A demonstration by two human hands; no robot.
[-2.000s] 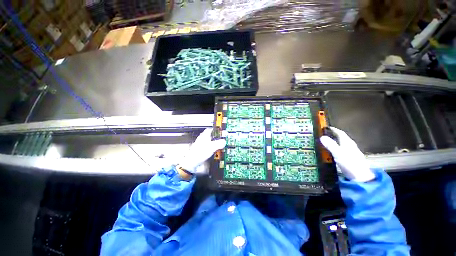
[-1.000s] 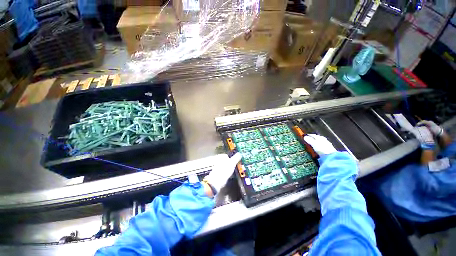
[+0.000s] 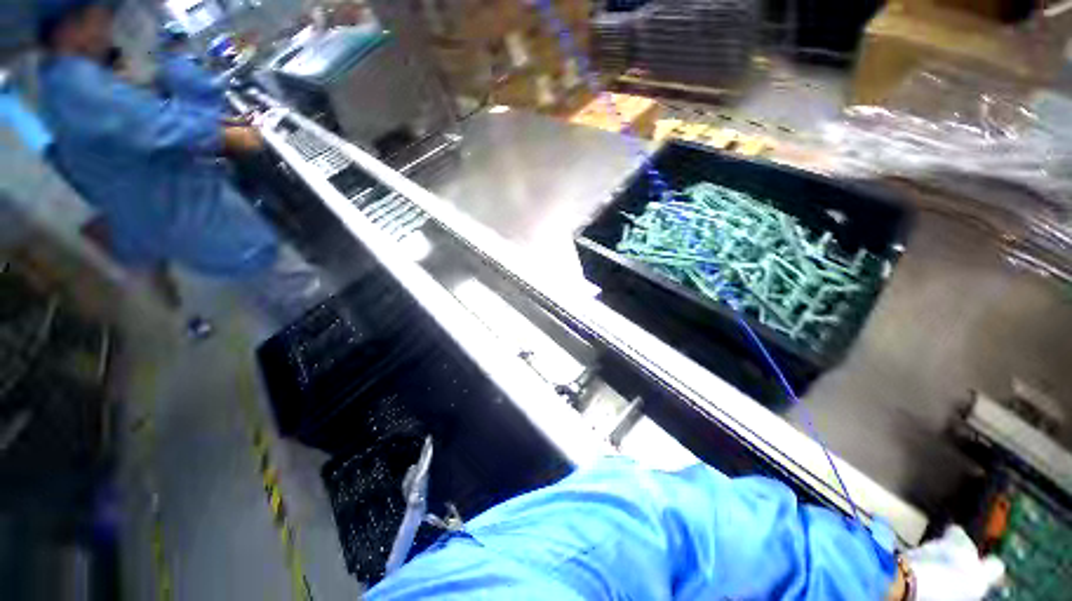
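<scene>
My left hand (image 3: 955, 568), in a white glove with a band at the wrist, is at the lower right corner, blurred and partly cut off. Its fingertips are at the near left edge of a black carrier pallet with green PCB panels (image 3: 1039, 546) and an orange clip (image 3: 997, 519). The pallet lies at the conveyor and is cut off by the right edge. Whether the fingers grip it cannot be told. My right hand is out of the picture.
Conveyor rails (image 3: 414, 282) run to the upper left, with green panels (image 3: 394, 215) between them. A black scrap bin (image 3: 611, 268) of pale-green strips stands behind. Black totes (image 3: 364, 340) are below. A person in blue (image 3: 153, 153) stands at upper left. A blue cord crosses the view.
The view has swung left along the conveyor. The pallet went from both hands onto the rails and now shows only at the right edge. My right hand has left the picture.
</scene>
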